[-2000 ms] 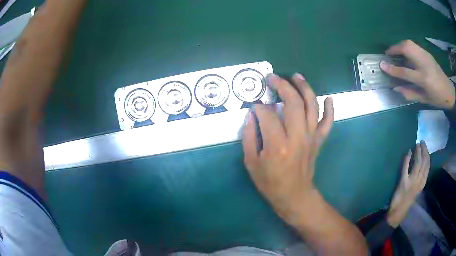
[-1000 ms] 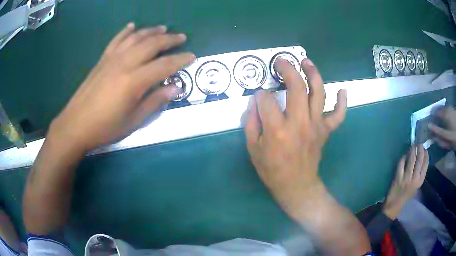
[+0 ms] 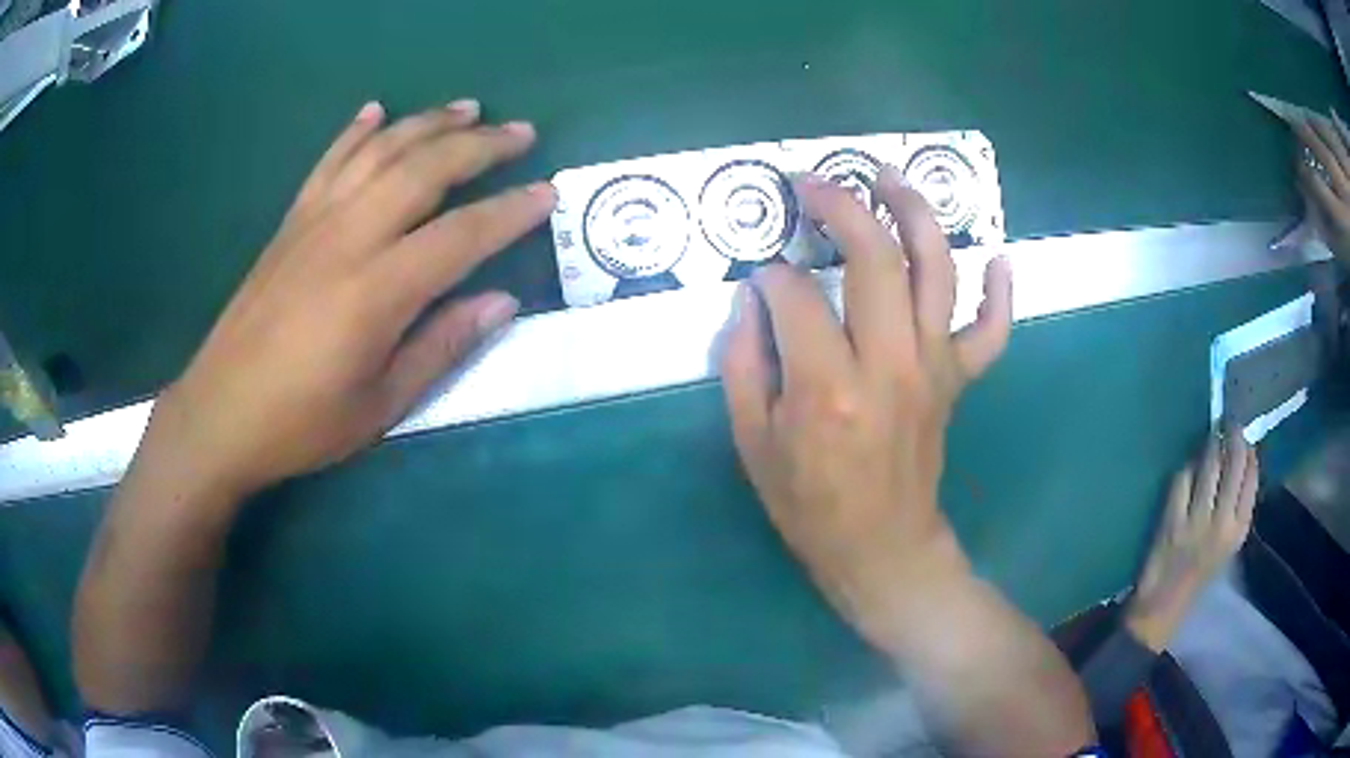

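Observation:
A silver four-station housing plate (image 3: 581,267) lies on the green surface against the far edge of the white guide rail (image 3: 555,363). Four ringed round inserts (image 3: 637,227) show in its circles. My right hand (image 3: 859,363) is over the plate's right half and the rail, fingers apart, fingertips over the third circle; whether they touch it I cannot tell. My left hand (image 3: 341,282) is just left of the plate, fingers spread, the index fingertip at the plate's left end and the thumb over the rail. It holds nothing.
At the right, another person's hand (image 3: 1217,496) is by a grey plate (image 3: 1269,370) on a pale sheet (image 3: 1221,356). Another hand (image 3: 1322,178) is at the rail's far right end. A metal bracket (image 3: 104,37) is at the upper left, and a yellowish part (image 3: 27,397) at the left edge.
The plate has slid to the right along the rail under my right hand. My left hand has come in from the left and now lies off the plate's circles. The neighbour's four-circle plate is gone from the rail.

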